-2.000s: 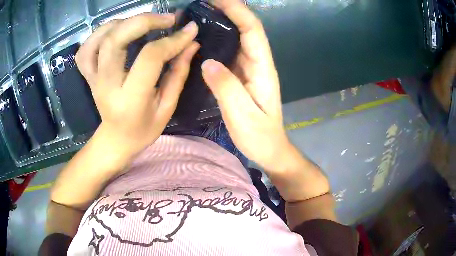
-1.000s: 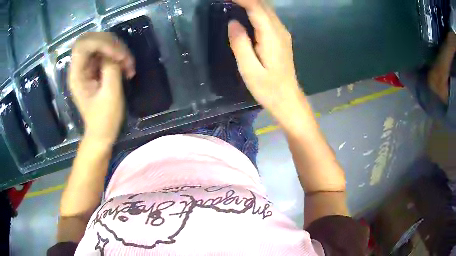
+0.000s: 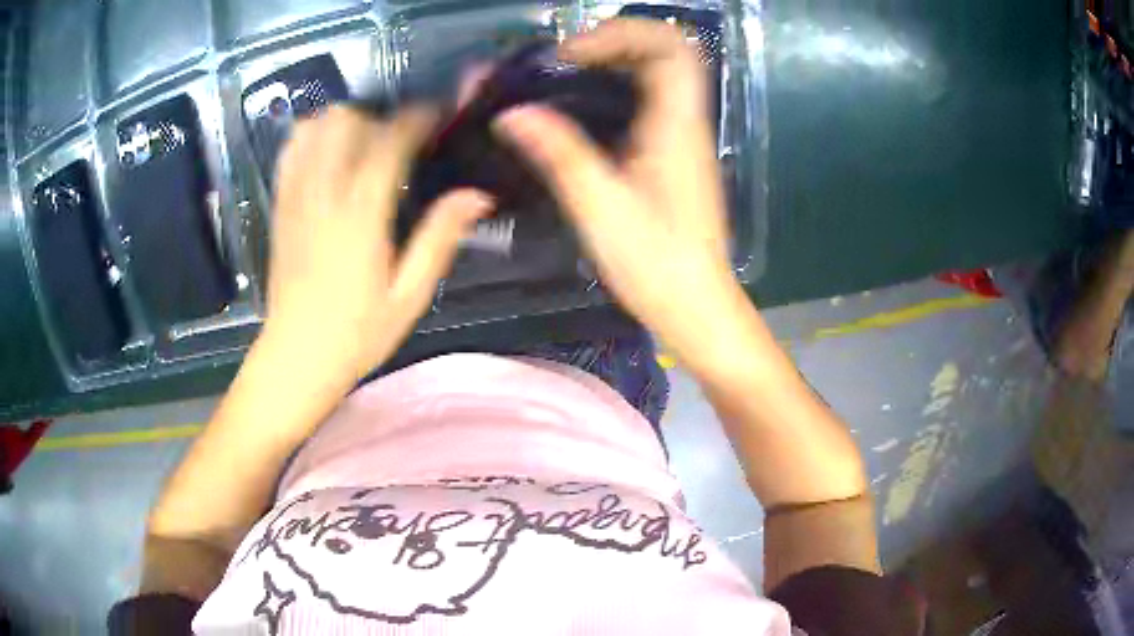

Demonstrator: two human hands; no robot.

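Observation:
A black phone case (image 3: 541, 106), blurred by motion, is held tilted above the tray between my two bare hands. My right hand (image 3: 647, 174) grips it from the right, with the thumb on its near face and the fingers over its far edge. My left hand (image 3: 354, 205) is at its left edge, the fingertips blurred against it. The clear blister tray (image 3: 230, 186) lies below, with black cases in its left pockets and one partly visible at its right end. A small white patch (image 3: 490, 232) shows just under the held case.
The glossy green bench (image 3: 895, 149) runs under the tray and on to the right. Another clear tray edge (image 3: 1084, 124) stands at the far right. Another person's arm (image 3: 1110, 311) is at the right edge. Yellow floor lines (image 3: 889, 321) and red stool parts (image 3: 968, 283) show below the bench.
A second ago my hands were apart, the right over a case on the bench side and the left over the tray. Now both hands are together at a raised case. The tray appears further right in view.

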